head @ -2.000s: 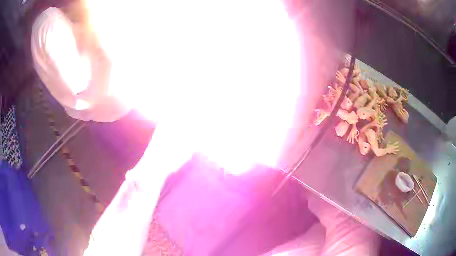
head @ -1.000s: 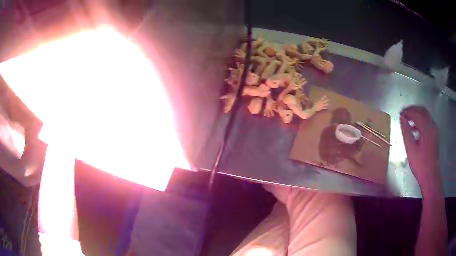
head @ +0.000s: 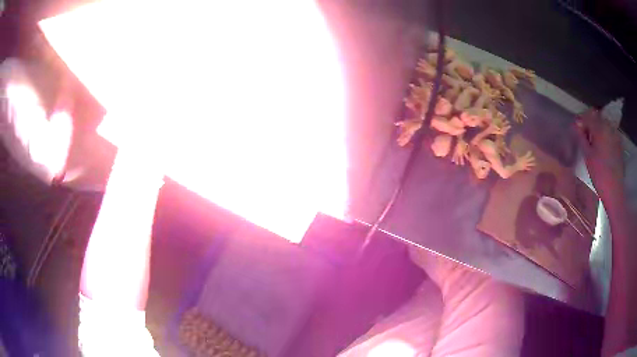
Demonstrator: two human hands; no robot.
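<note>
A heap of tan figures with splayed hands (head: 464, 115) lies on the metal table (head: 412, 216). Right of it, a brown cardboard pad (head: 503, 213) with a dark stain bears a small white dish (head: 552, 210). Thin sticks (head: 578, 217) lie beside the dish. My right hand (head: 602, 136) is at the table's right side, fingers curled, beside a white pointed bottle (head: 613, 110); whether it holds anything is unclear. My left forearm (head: 120, 237) is overexposed at left, and its hand is lost in the glare.
A glaring white lamp (head: 230, 104) covers the upper left. A dark cable (head: 419, 143) crosses in front of the table edge. Below, by my legs (head: 468, 307), a tray with grey lining (head: 258, 286) holds brown-tan pieces (head: 213, 336). A bright rounded shape (head: 38, 125) shows at far left.
The view has swung, right and then partly back. My right hand, out of view or hidden at first, showed beside the cardboard and is now farther back near the bottle. The figures and dish look unmoved.
</note>
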